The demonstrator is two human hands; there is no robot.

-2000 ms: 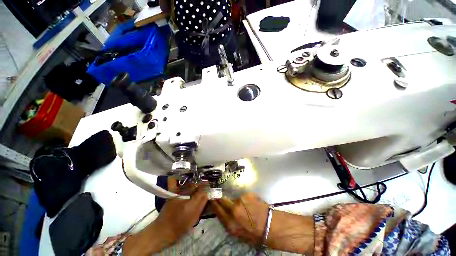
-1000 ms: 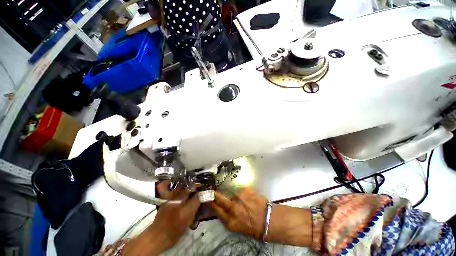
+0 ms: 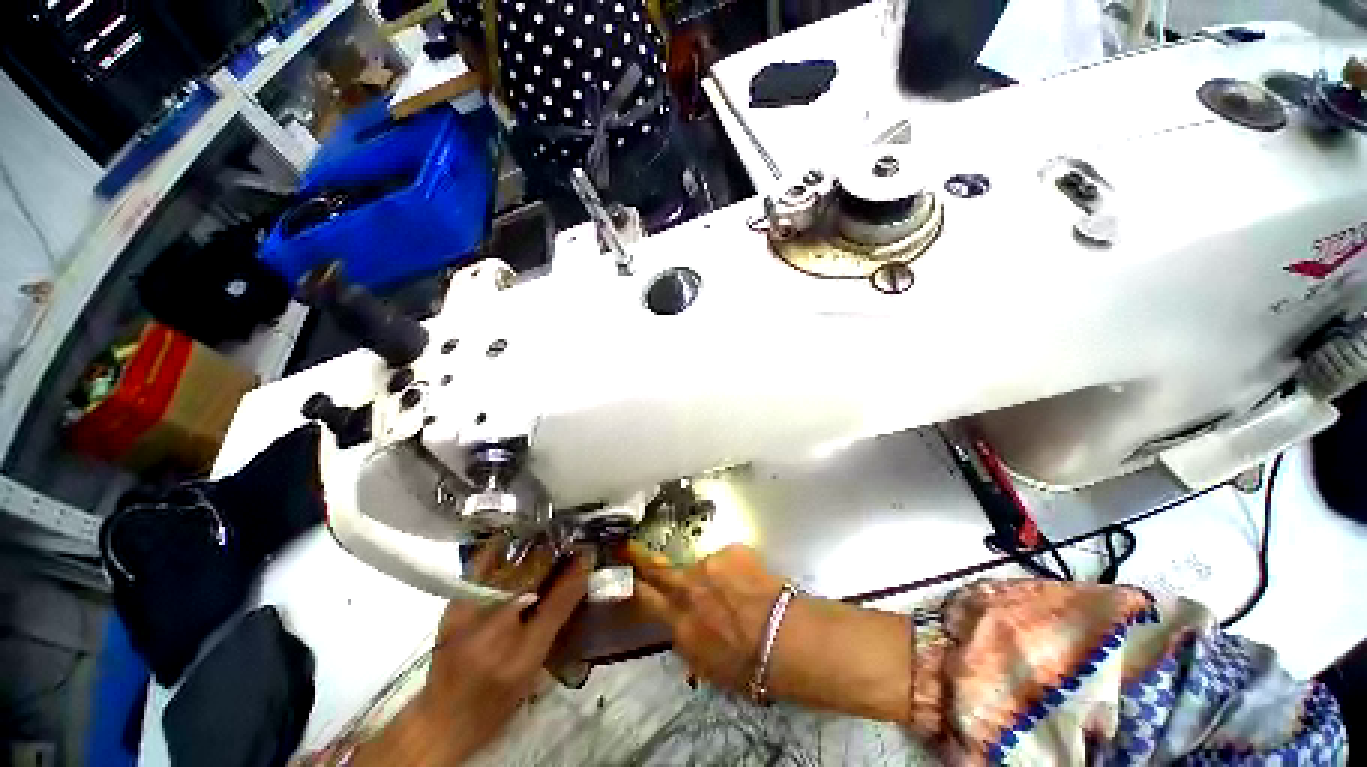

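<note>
The white sewing machine (image 3: 780, 352) fills the middle and right of the view. My left hand (image 3: 502, 637) is beside the needle area, its fingertips partly under the curved white guard (image 3: 393, 558). My right hand (image 3: 712, 607) lies flat to the right, its fingertips near the small white piece (image 3: 610, 583). Dark material shows only in slivers between and under my fingers; the machine head and my hands hide most of it. I cannot tell how firmly either hand grips it. A light shines on the metal plate beside the presser foot area.
Black caps (image 3: 173, 577) lie left of the machine, with another dark piece (image 3: 240, 697) in front. A red and black tool (image 3: 1002, 492) and black cable are under the arm. Thread ends lie near me. A person in polka dots, blue bin (image 3: 382, 188) and shelves are beyond.
The view has shifted, so the machine sits further left in the picture. My left hand has turned slightly and its fingers have moved at the needle area; my right hand stays beside it.
</note>
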